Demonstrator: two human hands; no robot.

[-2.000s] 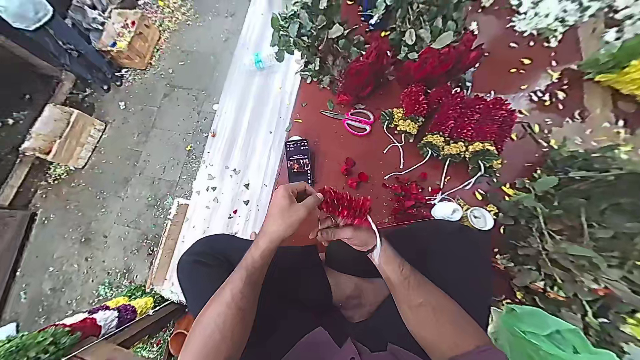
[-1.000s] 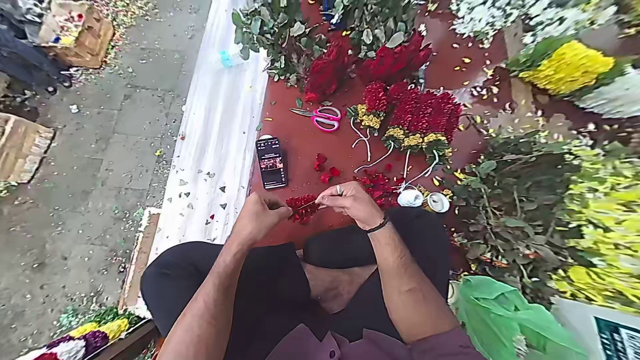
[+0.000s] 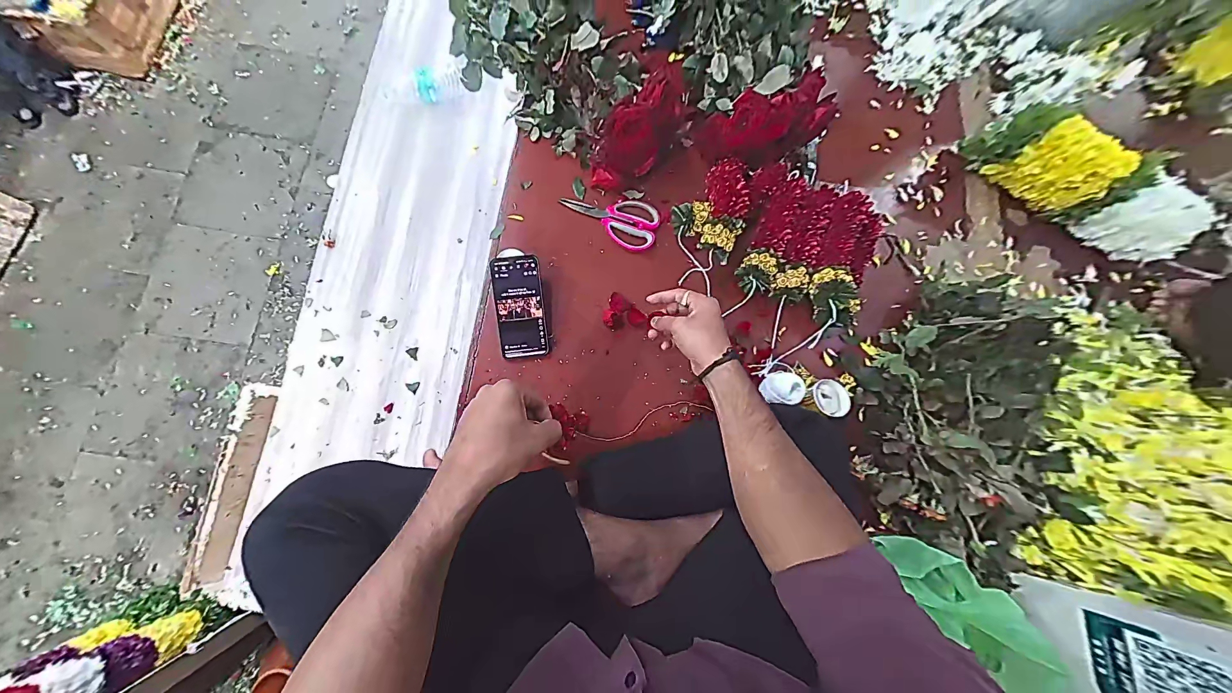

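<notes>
My left hand [image 3: 507, 433] is closed on the end of a short string of red petals [image 3: 568, 422], just above my lap. A thin white thread [image 3: 647, 416] runs from the petals to the right. My right hand [image 3: 691, 327], with a ring and a dark wristband, is at a few loose red petals [image 3: 621, 313] on the red surface; its fingertips touch or hold one, which I cannot tell. A smartphone [image 3: 521, 306] with a lit screen lies between the hands, farther forward. Pink-handled scissors [image 3: 626, 223] lie beyond it, blades partly apart.
Red and yellow flower garlands [image 3: 813, 226] with white strings lie at the right, near two white thread spools [image 3: 782, 387]. Red roses [image 3: 640, 130] lie ahead. Leafy stems [image 3: 972, 404], yellow flowers [image 3: 1136, 452] and a green plastic bag [image 3: 953, 606] are at the right. White cloth [image 3: 385, 241] runs along the left.
My right hand has moved away from my left hand, forward to the loose petals. A second ago both hands were together at the red petal string. My left hand remains at the string.
</notes>
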